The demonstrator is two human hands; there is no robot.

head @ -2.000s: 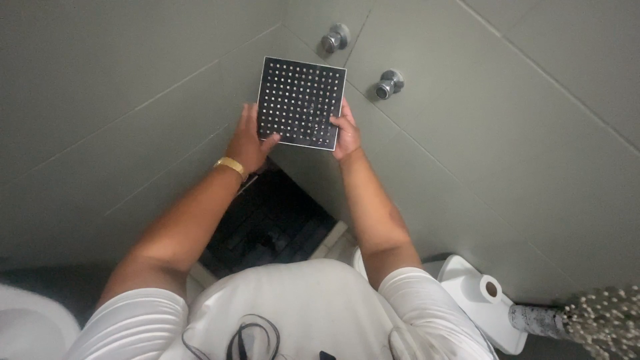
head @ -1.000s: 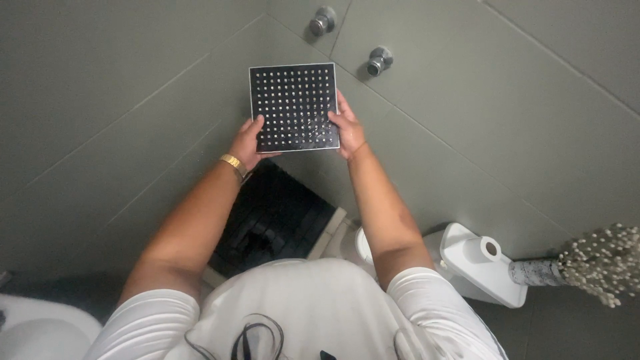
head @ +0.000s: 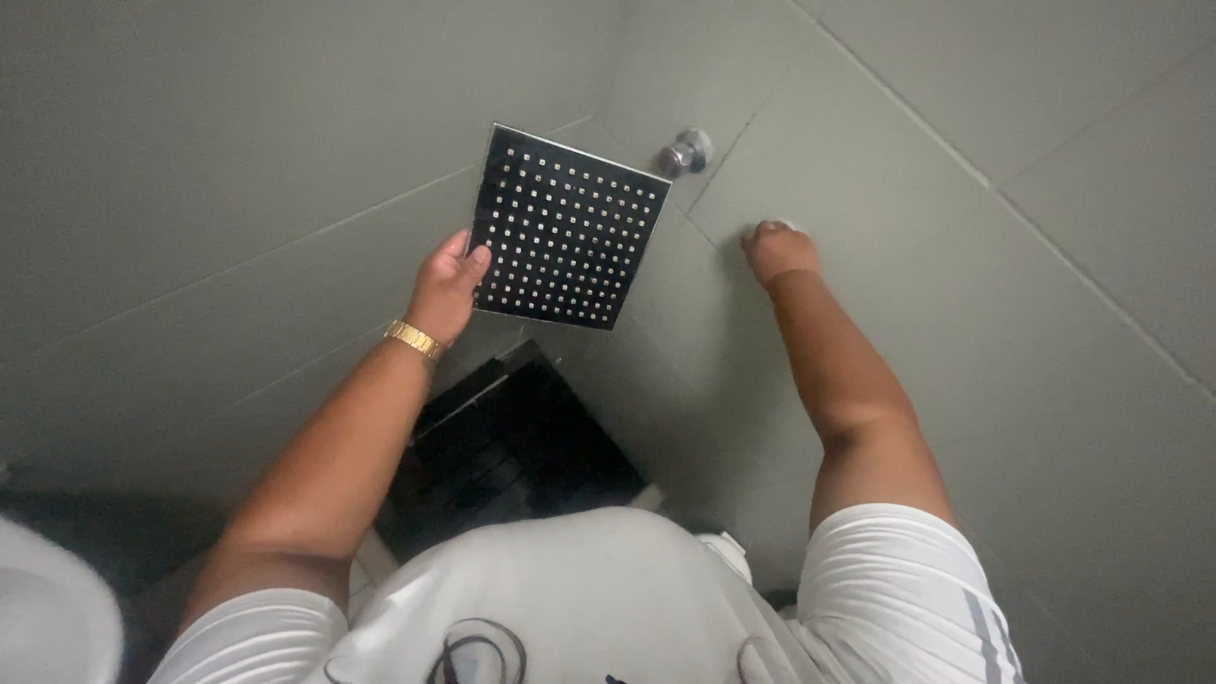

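My left hand [head: 450, 285] grips the lower left edge of a square black shower head [head: 568, 233], its thumb over the face, which bears rows of small pale nozzles. The plate is tilted, with its nozzle side toward me. To the right, my right hand [head: 779, 252] is closed around a wall valve knob, of which only a sliver of metal shows past the fingers. A second chrome valve knob [head: 682, 155] sticks out of the wall between the two hands, just beyond the plate's upper right corner.
Grey tiled walls [head: 950, 285] meet in a corner ahead. Below lies a dark recessed floor area [head: 532, 456] with a pale edge. A white basin [head: 52, 608] stands at the lower left, and part of a white fixture [head: 727, 554] shows beside my shirt.
My right hand has let go of the shower head and moved right onto the valve knob. The left hand alone holds the shower head, now more tilted.
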